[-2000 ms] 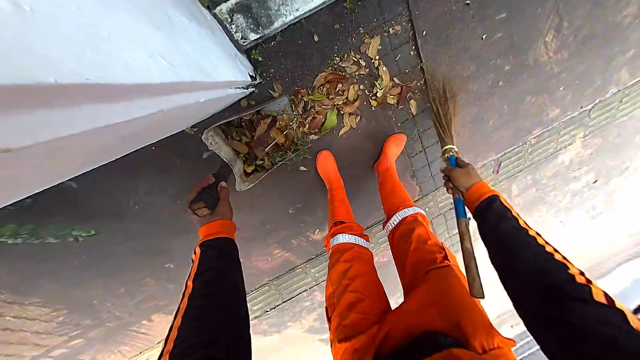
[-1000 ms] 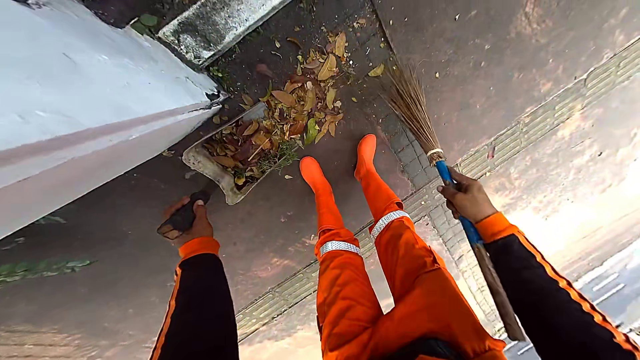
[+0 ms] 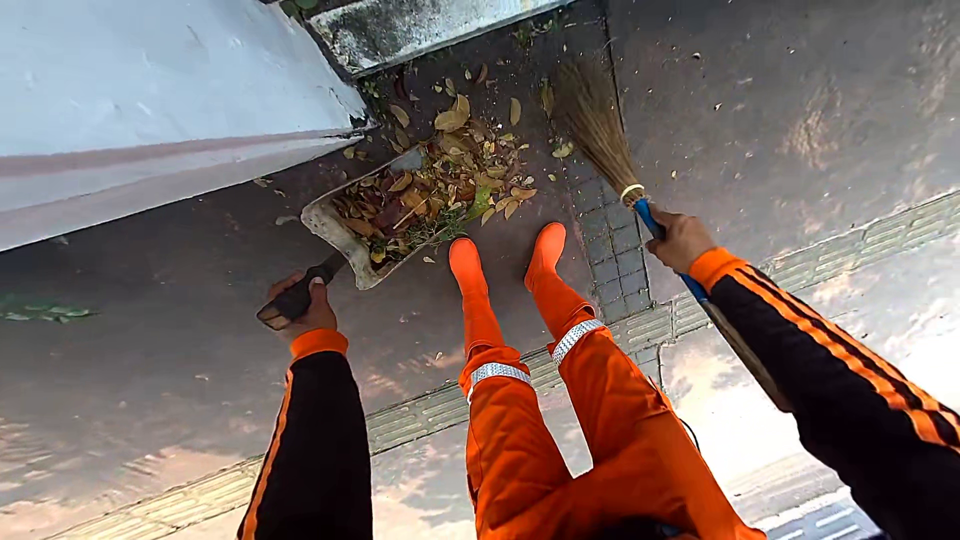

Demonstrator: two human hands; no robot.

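Note:
My left hand [image 3: 309,306] grips the dark handle [image 3: 296,298] of a pale, worn dustpan [image 3: 335,231], which rests on the pavement left of my orange boots. Dry brown and yellow leaves [image 3: 390,210] with some green sprigs lie in the pan, and more leaves [image 3: 480,161] are heaped at its open mouth. My right hand [image 3: 681,240] is closed around the blue-wrapped part of a stick broom's handle. The broom's bristles [image 3: 596,124] fan out at the upper middle, to the right of the leaf heap. Its wooden handle end passes beside my right sleeve.
A white painted wall [image 3: 165,90] fills the upper left, and a stained concrete curb [image 3: 420,34] runs along the top. Strips of paving blocks [image 3: 619,247] and ridged tiles [image 3: 420,420] cross the ground. Green leaves [image 3: 45,309] lie at the far left.
The broom's bristles have swung toward the curb, up and away from my boots. More leaves lie close together at the dustpan's mouth than two seconds ago. Both hands keep their hold.

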